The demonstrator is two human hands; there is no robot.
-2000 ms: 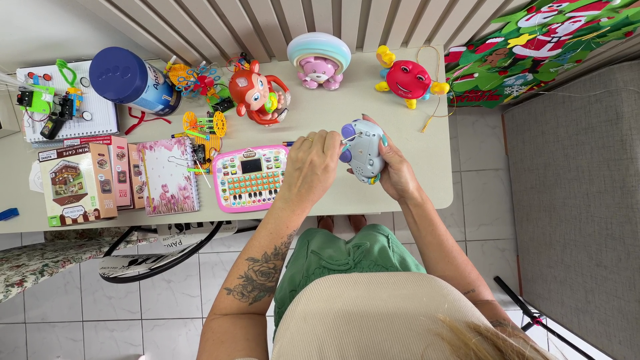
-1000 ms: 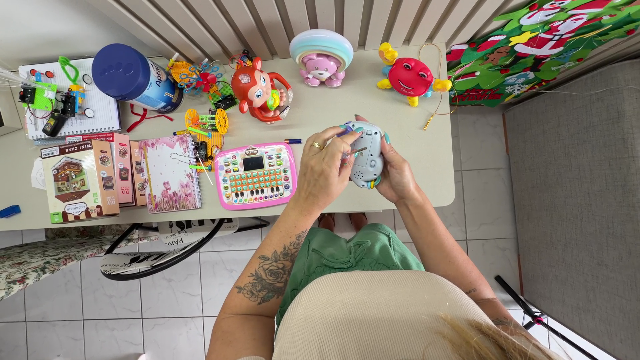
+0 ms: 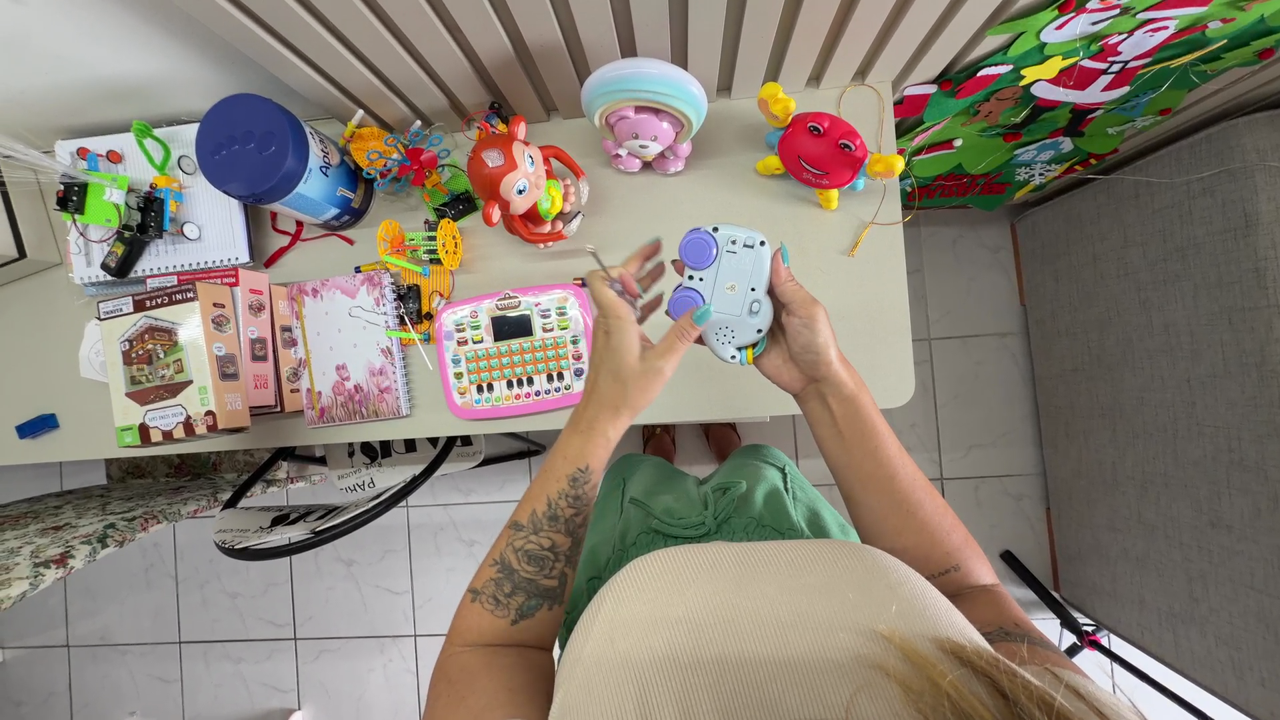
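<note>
In my right hand rests a light blue plastic toy with two purple round parts, its underside with a battery cover facing up. My left hand is just left of the toy, blurred. It holds a thin metal tool, seemingly a small screwdriver, among its fingers, and its thumb is close to the lower purple part; whether it touches cannot be told. Below my left hand's fingers, to the left, lies a pink toy tablet with a small dark screen and rows of keys.
Along the slatted wall stand a red monkey toy, a pink bear toy under a rainbow arch, and a red smiling toy. A blue-lidded can, a floral notebook, boxed kits and small wheeled builds occupy the left side.
My left hand has moved off the toy to the left, with the thin tool in it. More of the toy's underside shows now. The toy remains in my right hand.
</note>
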